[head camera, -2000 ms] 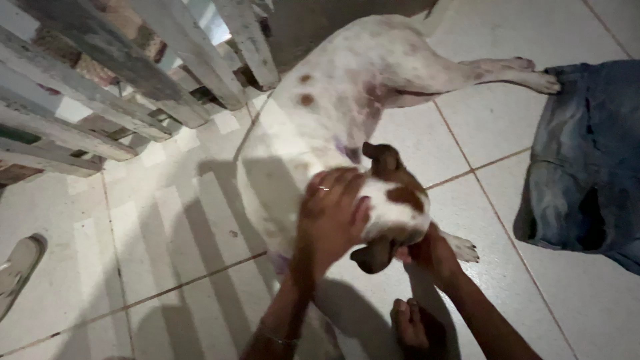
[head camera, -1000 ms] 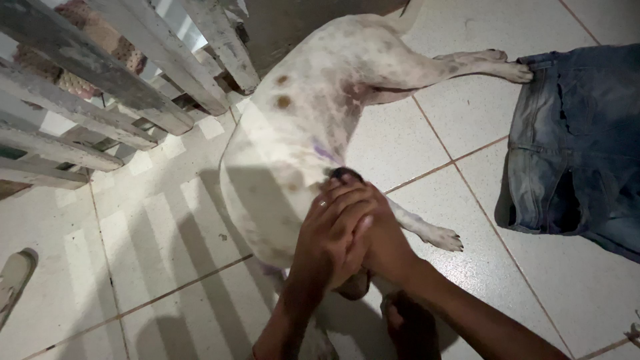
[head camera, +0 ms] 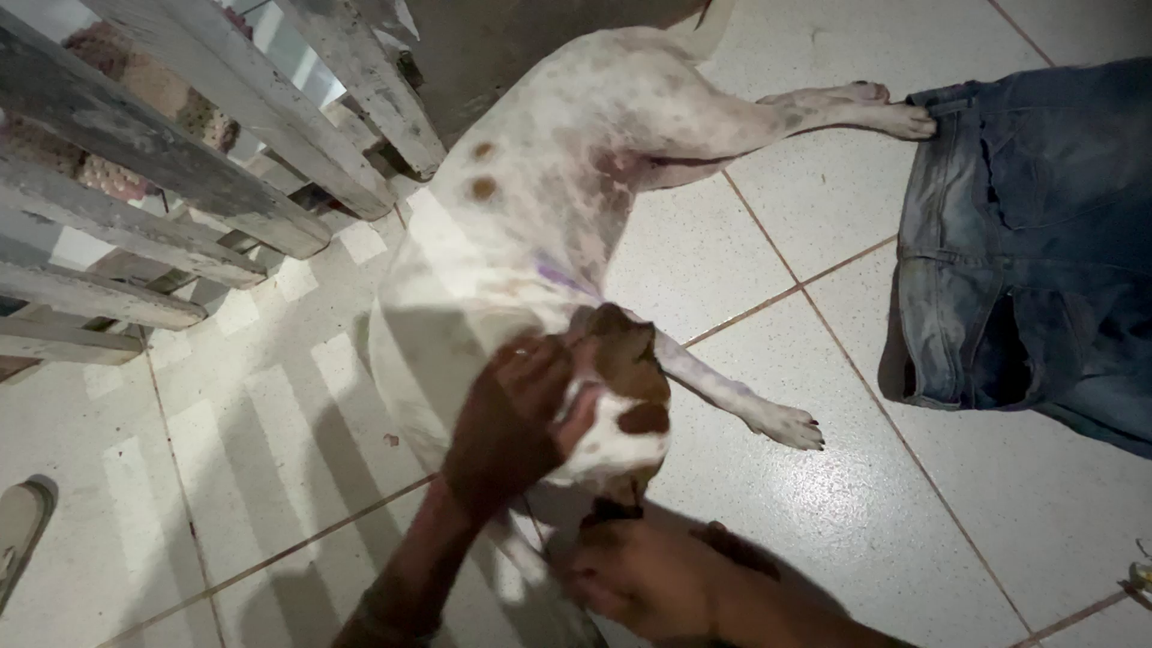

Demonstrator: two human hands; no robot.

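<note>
A white dog with brown spots (head camera: 504, 207) lies on its side on the tiled floor. Its brown and white head (head camera: 621, 423) is turned toward the right. My left hand (head camera: 522, 414) rests on the back of the head and neck, fingers bent, the thumb near the white stripe. Below the head, my right hand (head camera: 639, 576) is at the dark lower ear, its fingers curled and partly hidden; whether it grips the ear is unclear. A purple mark (head camera: 562, 276) shows on the dog's chest. One front leg (head camera: 738, 400) stretches out to the right.
Worn blue jeans (head camera: 1035, 243) lie at the right, touching a hind paw. White-painted wooden slats (head camera: 225, 153) stand at the upper left. A sandal (head camera: 22, 531) is at the left edge, and a small metallic object (head camera: 1141, 576) at the lower right edge.
My hands, together over the dog's head a second ago, are now apart. The right has moved down toward the lower ear, and the face markings show again.
</note>
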